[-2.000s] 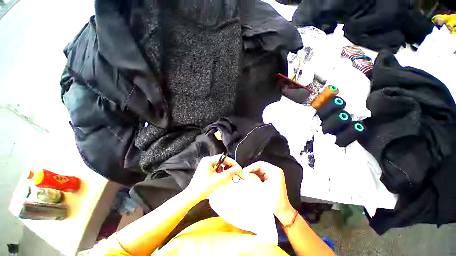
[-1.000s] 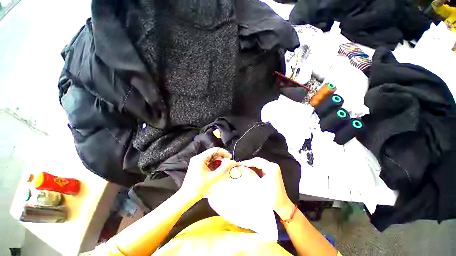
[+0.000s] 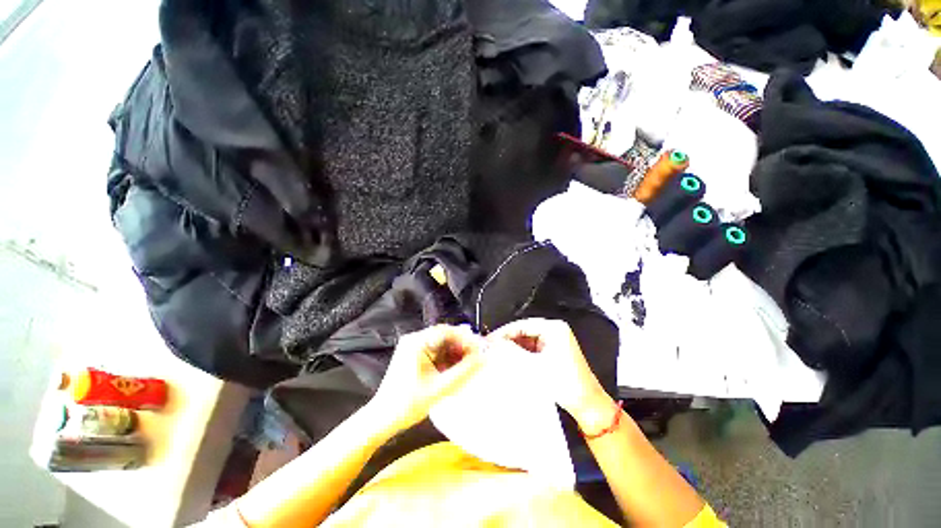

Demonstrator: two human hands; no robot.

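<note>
A white shaped piece point(image 3: 500, 407) hangs from my fingertips over my lap, its lower end tapering toward the right. My left hand point(image 3: 439, 366) and my right hand point(image 3: 542, 356) pinch its upper edge, close together. The black garment point(image 3: 526, 284) lies just beyond my fingers, with a pale curved line along it. Any needle or thread between my fingertips is too small to tell.
A large black garment pile point(image 3: 392, 144) covers the left. Black thread cones point(image 3: 686, 227) and an orange-brown cone point(image 3: 656, 177) lie right, beside a thin red stick point(image 3: 593, 150). Another black garment point(image 3: 856, 248) is far right. A red bottle point(image 3: 122, 389) lies lower left.
The dark metallic tool seen in my left hand two seconds ago no longer shows. My hands remain close together at the white piece's upper edge. The view has shifted slightly.
</note>
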